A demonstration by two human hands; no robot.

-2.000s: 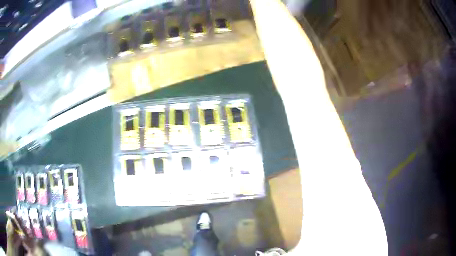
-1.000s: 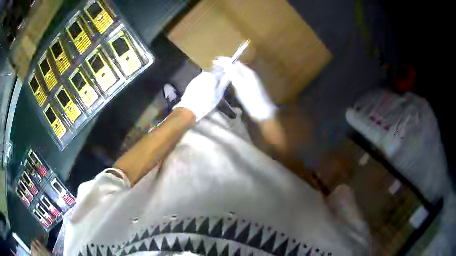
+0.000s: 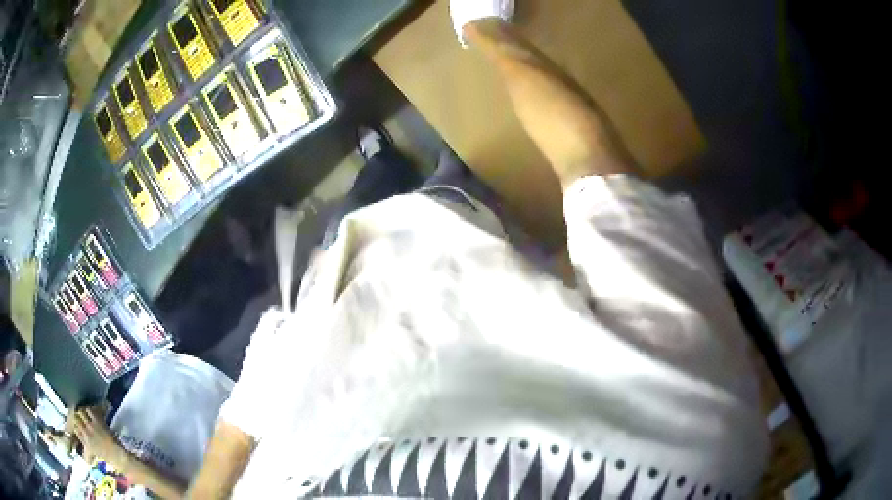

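A clear tray (image 3: 331,105) with two rows of yellow keypad phones (image 3: 196,144) lies on the dark green bench at the upper left. A brown carton (image 3: 616,88) stands right of the bench end. My right hand (image 3: 481,14), in a white glove, is over the carton's upper part, cut off by the top edge; its fingers are hidden. My left forearm runs out of the bottom edge at the lower left, and my left hand is not in view.
A smaller tray of red-keyed phones (image 3: 115,347) lies at the left. Another person's hands (image 3: 90,430) are at the lower left. White bags with red print (image 3: 782,273) are at the right. Clear plastic (image 3: 29,137) lies along the left edge.
My gloved hands were together over the carton and have parted. The right has moved up to the top edge; the left has dropped out of view. The view has shifted slightly.
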